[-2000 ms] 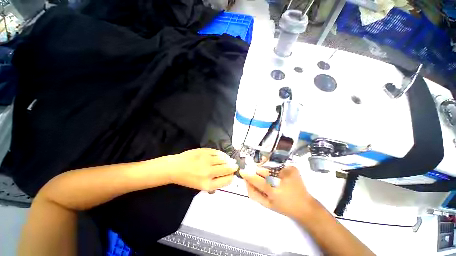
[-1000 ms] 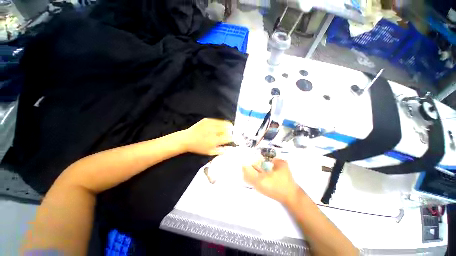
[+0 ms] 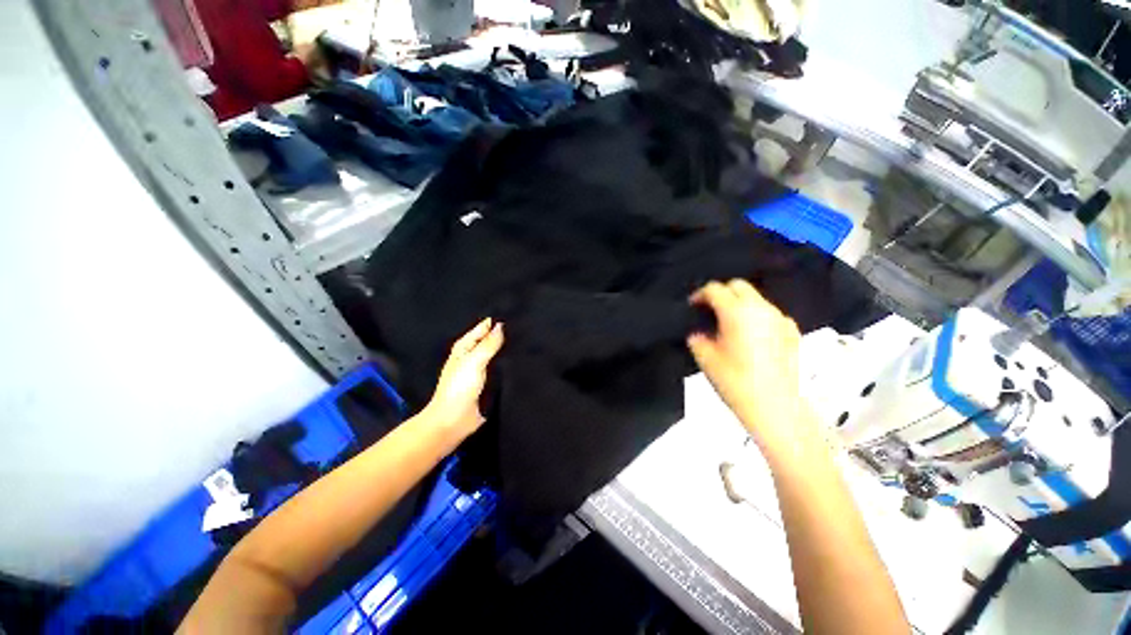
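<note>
A large black garment [image 3: 583,248] lies limp left of the sewing machine [image 3: 980,397], with a small white mark on it, and hangs over the table's front edge. My left hand [image 3: 469,375] is at the garment's near left part, fingers on or behind the cloth; its exact grip is hidden. My right hand [image 3: 748,341] grips the garment's cloth at its right part, fingertips closed on it. A dark band of cloth stretches between the two hands. The needle area is away from both hands.
Blue crates [image 3: 360,595] with black pieces stand below left. Another blue crate [image 3: 800,221] is behind the garment. A grey perforated metal post [image 3: 205,186] rises at left. Blue and dark cloth pieces [image 3: 409,118] lie on a surface behind. A ruler-marked edge [image 3: 657,546] runs along the white table.
The view has turned left. Both hands have left the needle area and moved onto the garment to the left. The garment's near part is now raised and bunched between them.
</note>
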